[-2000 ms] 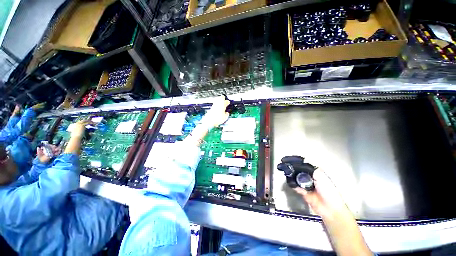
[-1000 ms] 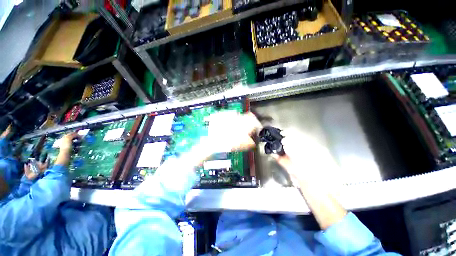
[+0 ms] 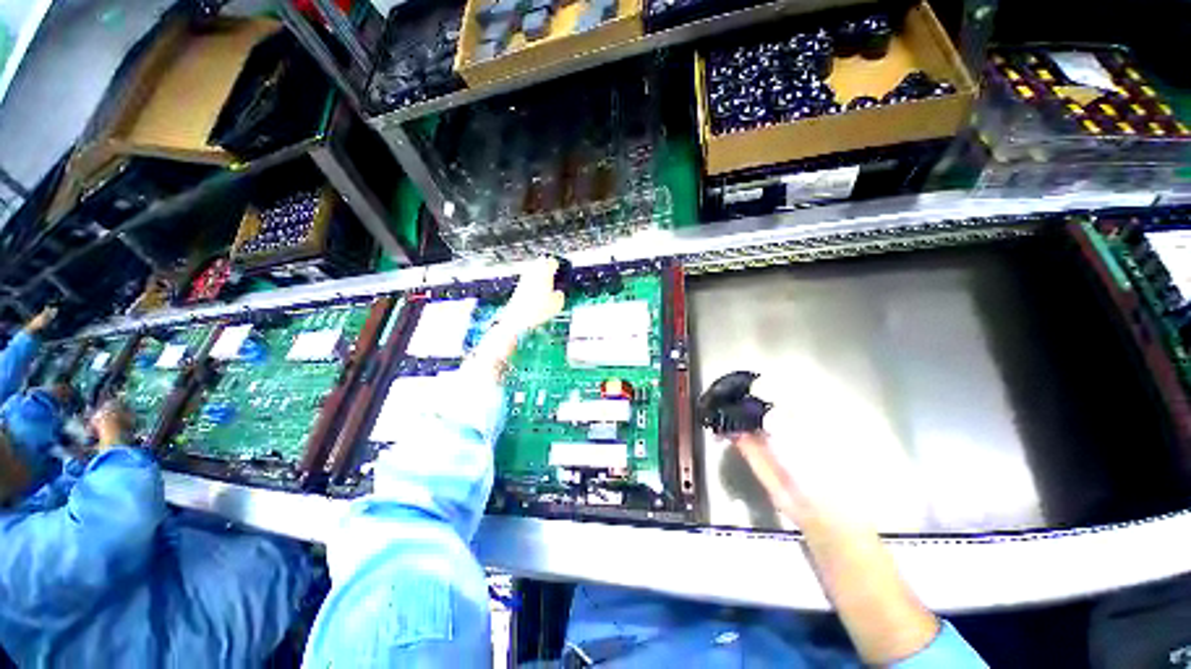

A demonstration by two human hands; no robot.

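Note:
A green circuit board (image 3: 523,418) with white blocks lies in a dark carrier with red-brown end bars. My left hand (image 3: 533,298) reaches over the board to its far edge, at a black component (image 3: 562,272) beside the fingertips; the fingers look closed on it. My right hand (image 3: 751,442) is over the bare metal plate, right of the board, and holds several black components (image 3: 735,403). Its fingers are largely hidden by these parts. An orange-topped wound component (image 3: 617,390) sits on the board.
Silver conveyor rails (image 3: 784,555) run in front and behind. Behind stand a cardboard box of dark round parts (image 3: 836,137) and clear trays (image 3: 562,222). More boards (image 3: 281,405) and a blue-sleeved worker (image 3: 105,536) are at left. Another board (image 3: 1156,281) is at right.
My left hand went from beside my right hand back to the board's far edge, much where it was two seconds ago. My right hand still holds black components. The view has shifted slightly.

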